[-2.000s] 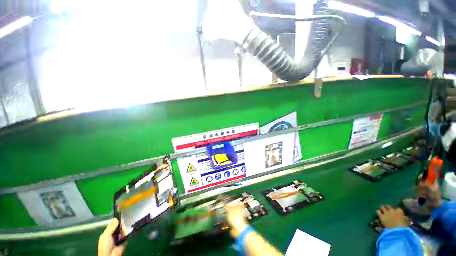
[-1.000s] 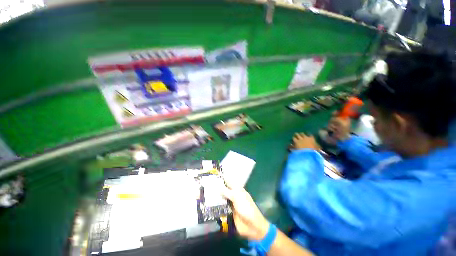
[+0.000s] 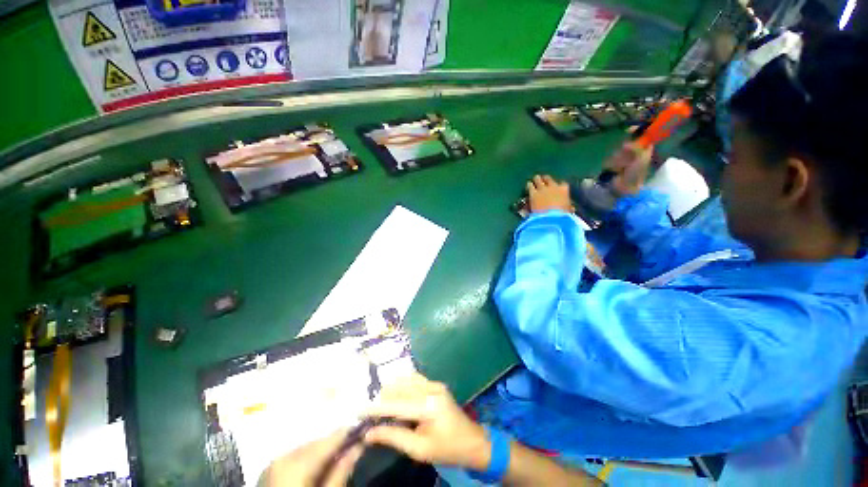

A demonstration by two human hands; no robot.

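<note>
A tablet assembly (image 3: 286,390) lies on the green bench in front of me, its battery area glaring white. My right hand (image 3: 424,423), with a blue wrist strap (image 3: 497,455), is over its lower right part, fingers bent. My left hand (image 3: 309,464) is blurred at the bottom edge, close to the right one. A dark, thin shape lies between the hands; I cannot tell what it is or whether either hand grips it. A long white paper strip (image 3: 385,262) lies flat, partly behind the tablet's top edge.
Other tablets lie at the left (image 3: 86,380) and along the back (image 3: 281,162). Two small dark blocks (image 3: 224,303) lie between the left tablet and mine. At the right, a person in a blue smock (image 3: 657,352) holds an orange tool (image 3: 664,124) beside a white cylinder (image 3: 678,188).
The view has tilted down to the bench. The tablet, raised in my left hand two seconds ago, now lies on the bench. Both my hands have come together over its lower edge.
</note>
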